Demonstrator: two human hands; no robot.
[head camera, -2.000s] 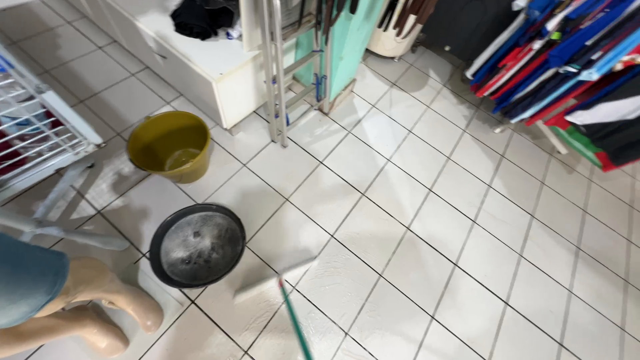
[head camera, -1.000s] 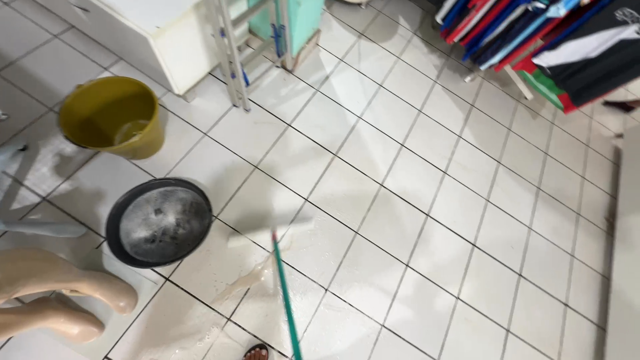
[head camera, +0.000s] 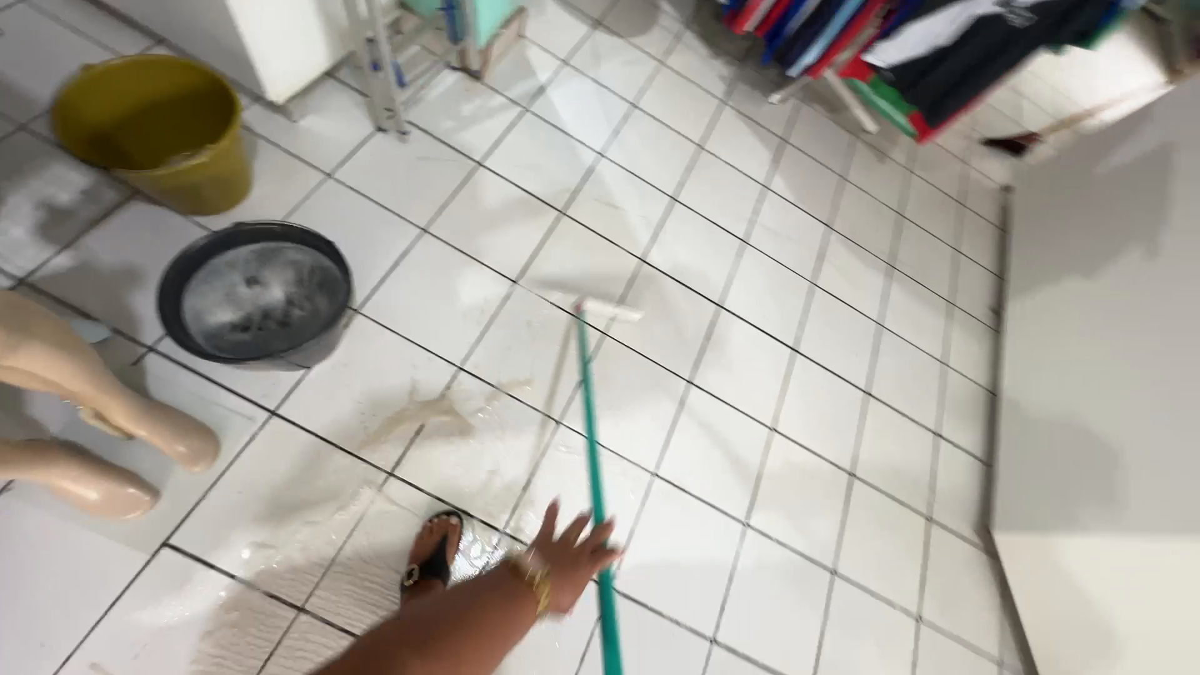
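Observation:
One hand, seemingly my left hand (head camera: 570, 560), reaches in from the bottom with a gold bracelet at the wrist. Its fingers are spread against the green handle (head camera: 591, 422) of a floor squeegee; whether they grip it is unclear. The pale squeegee head (head camera: 609, 309) lies on the white tiled floor, slightly blurred. Dirty water (head camera: 441, 412) spreads over the tiles left of the handle. My right hand is out of view, and the handle's lower end runs past the bottom edge.
A black bucket of greyish water (head camera: 262, 300) and an olive-yellow bucket (head camera: 202, 178) stand at left, near mannequin legs (head camera: 122, 403). A metal ladder (head camera: 380, 75) is at the top. Clothes (head camera: 947, 66) hang at upper right. A pale wall (head camera: 1106, 356) bounds the right side. My sandalled foot (head camera: 436, 553) is below.
A hand has come into view at the handle. The squeegee head has moved right, away from the black bucket. More wet floor shows near my foot.

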